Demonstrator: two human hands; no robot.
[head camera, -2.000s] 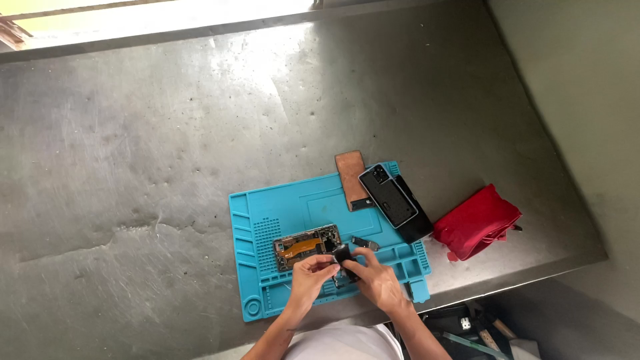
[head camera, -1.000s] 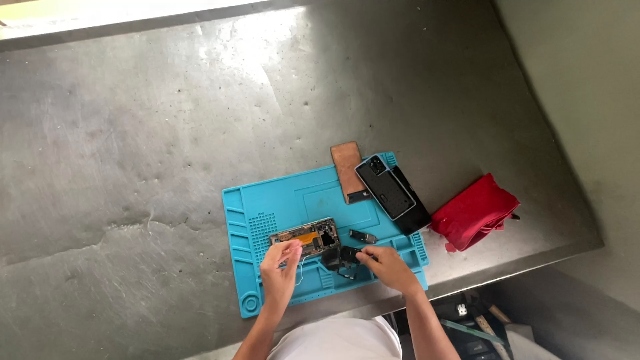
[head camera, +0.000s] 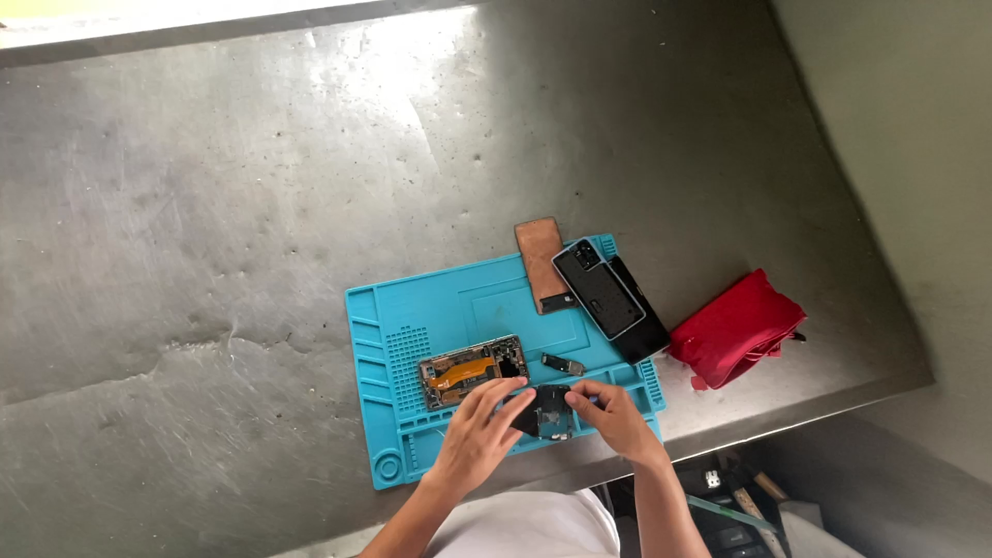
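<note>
Between my hands is a dark phone inner cover with a board-like part (head camera: 553, 412), over the front trays of a blue silicone repair mat (head camera: 422, 291). My right hand (head camera: 616, 418) pinches its right edge. The fingers of my left hand (head camera: 482, 434) are at its left side; whether they grip it I cannot tell. An opened phone frame (head camera: 435, 391) with an orange flex cable (head camera: 465, 373) lies on the mat, just beyond my left hand. A small dark phone module (head camera: 563, 364) rests on the mat beyond the held part.
A brown flat panel (head camera: 539, 252), a phone back cover with cameras (head camera: 601, 298) and a black panel (head camera: 652, 337) overlap the mat's far right corner. A red fabric pouch (head camera: 736, 329) sits to the right on the metal table (head camera: 232, 194). Tools (head camera: 744, 504) lie below the table edge.
The dark part, earlier low at my right fingers, now shows its board-like face between both hands. My left hand has moved right toward it, from beside the phone frame.
</note>
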